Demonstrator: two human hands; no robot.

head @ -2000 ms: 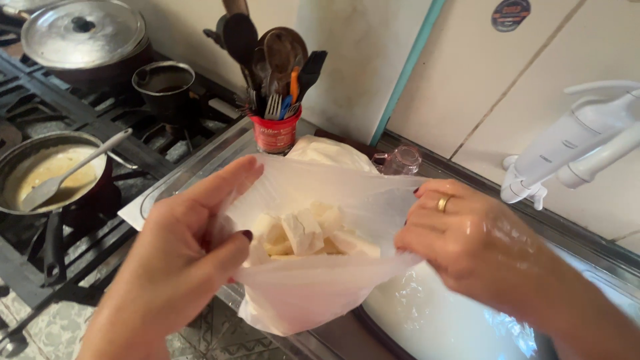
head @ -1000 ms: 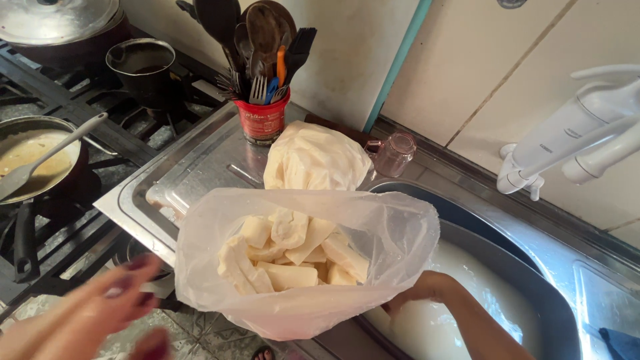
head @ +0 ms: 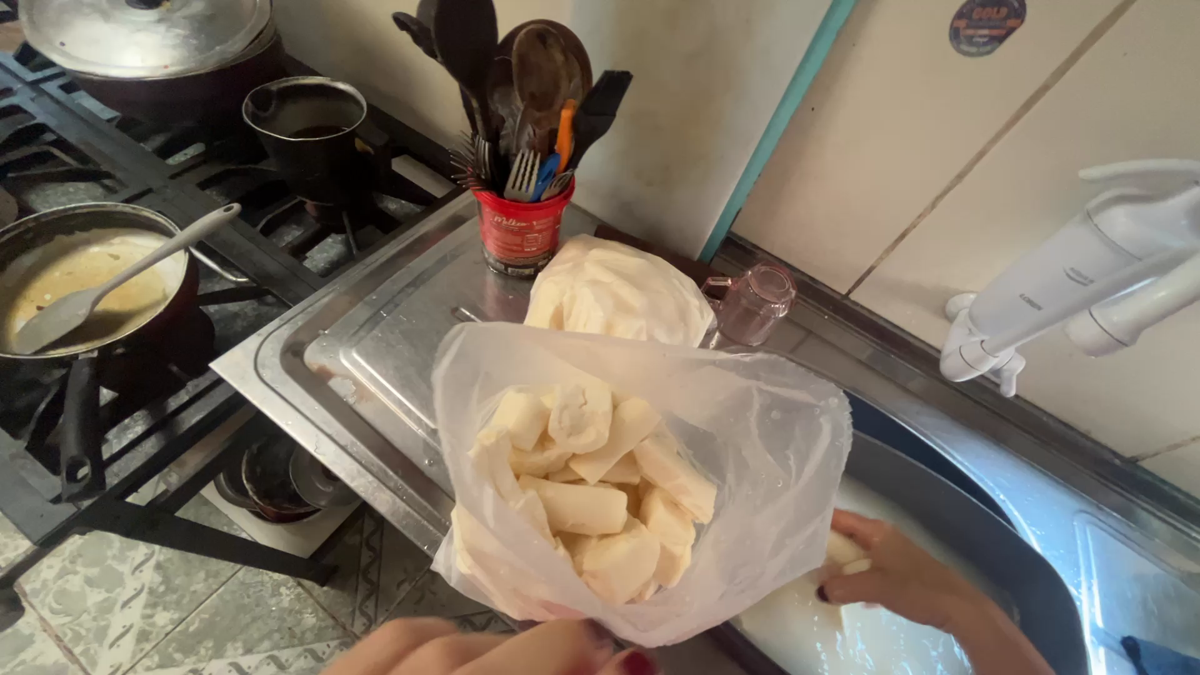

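A translucent plastic bag (head: pixel 787 450) stands wide open in front of me, with several pale peeled chunks, perhaps cassava, (head: pixel 574 506) inside. My left hand (head: pixel 497 647) is at the bag's near lower edge, its fingertips pinching the rim. To the right of the bag, my right hand (head: pixel 881 572) holds a pale piece (head: pixel 846 553) over a dark basin (head: pixel 1012 553) of whitish liquid. Part of that piece is hidden by the fingers and the bag. Behind the open bag lies a second full, pale bag (head: pixel 619 291).
A red tub of utensils (head: pixel 521 230) and a glass mug (head: pixel 757 302) stand behind on the steel sink top (head: pixel 394 309). At left the stove holds a pan with a spatula (head: pixel 94 281), a small pot (head: pixel 305 112) and a lidded pot (head: pixel 141 37). A white water filter tap (head: pixel 1059 281) projects at right.
Both hands held the bag's rim two seconds ago. My right hand has since let go and moved down to the basin. My left hand, away from the bag one second ago, is back at its near edge.
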